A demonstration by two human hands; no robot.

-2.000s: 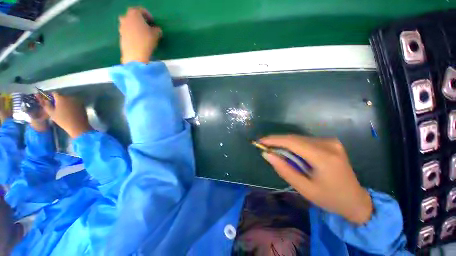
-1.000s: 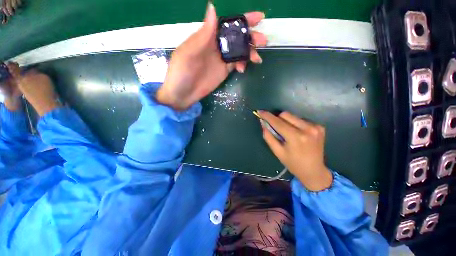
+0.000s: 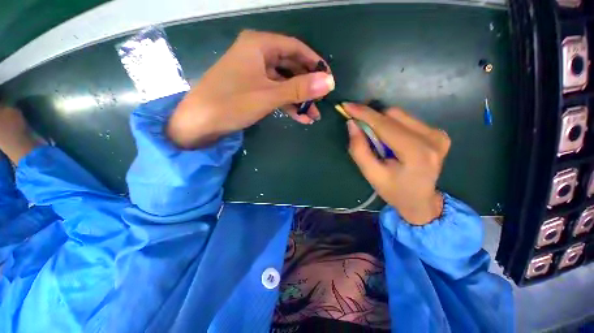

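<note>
My left hand (image 3: pixel 260 84) is above the green bench, left of centre. It holds the black watch housing (image 3: pixel 305 106) between thumb and fingers; the fingers hide most of it and only dark edges show. My right hand (image 3: pixel 404 153) holds the corded hand tool (image 3: pixel 374 138), with its blue grip and yellow section. The yellow section points up and left toward the left hand, with a visible space between them. The dark tip is hard to make out against the bench. The tool cord (image 3: pixel 365 205) curves at the bench's near edge.
A black component tray (image 3: pixel 518 136) at right holds several silvery-pink watch cases (image 3: pixel 573 131). A clear zip bag (image 3: pixel 153 65) lies at upper left. A small blue piece (image 3: pixel 487 117) and a brass part (image 3: pixel 487 67) lie on the bench. Another person's hand (image 3: pixel 14 133) is at far left.
My left hand came back from the conveyor with the black housing, turned it from palm-up to edge-on, and lowered it toward the tool. The view has shifted, with less conveyor showing.
</note>
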